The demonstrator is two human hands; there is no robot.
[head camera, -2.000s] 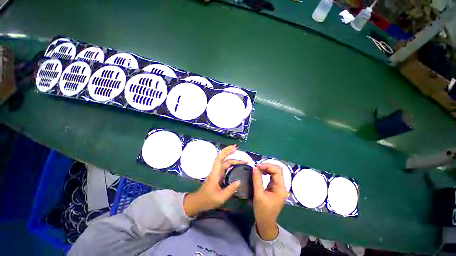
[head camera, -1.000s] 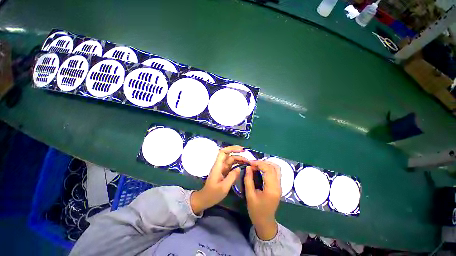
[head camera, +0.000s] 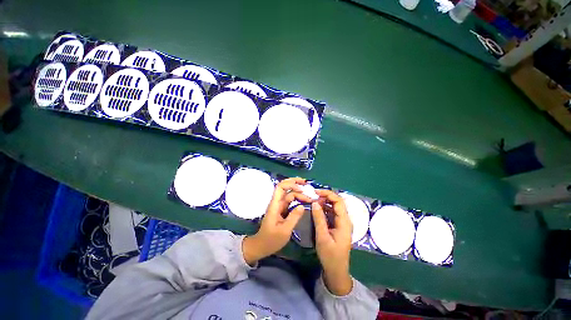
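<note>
My left hand [head camera: 275,219] and my right hand [head camera: 333,234] are together at the lower middle, both around a dark cylindrical product body [head camera: 303,228]. Its dark round end shows between the thumbs, partly hidden by the fingers. The fingertips of both hands meet at its far edge; what they pinch is too small to tell. Behind and under the hands lies a long die-cut adhesive sheet [head camera: 249,193] with a row of plain white circles. The hands cover part of its middle.
A stack of slotted-circle sheets [head camera: 177,104] lies at upper left. A blue plastic crate [head camera: 53,250] with black and white waste is at lower left. A dark object [head camera: 523,158] stands at right. Squeeze bottles [head camera: 462,10] and scissors [head camera: 488,42] are at the far right edge.
The product body has tilted between the hands. My right hand's fingers have moved from its right side to its front and far edge. The camera view has shifted slightly.
</note>
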